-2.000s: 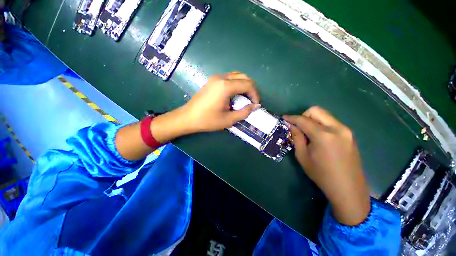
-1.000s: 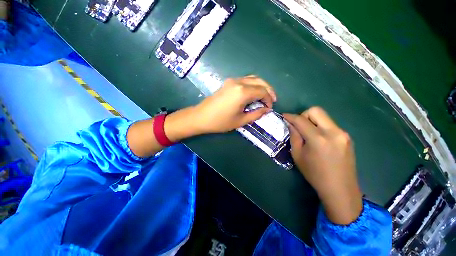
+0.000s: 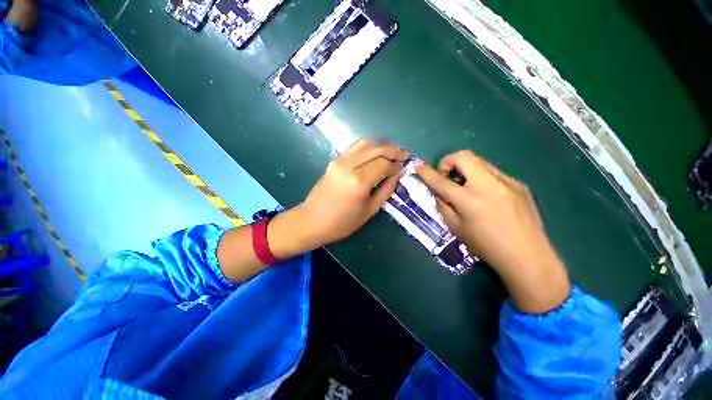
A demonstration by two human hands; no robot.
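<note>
A phone chassis lies at a slant on the dark green bench mat, with its dark board end toward the lower right. My left hand, with a red band on the wrist, grips its upper left end. My right hand reaches over its right side, with the fingertips meeting the left fingers at the upper end. A small dark thing shows in the curled right fingers; I cannot tell what it is. What lies between the fingertips is hidden.
Another chassis lies beyond my left hand, with more at the top left. Several chassis with shiny clear plastic lie at lower right. A whitish edge strip borders the green belt. A person's blue sleeve shows top left.
My right fingertips have moved from the board end up to the upper end, beside my left fingers. The view has shifted, so the bench and other chassis sit further right.
</note>
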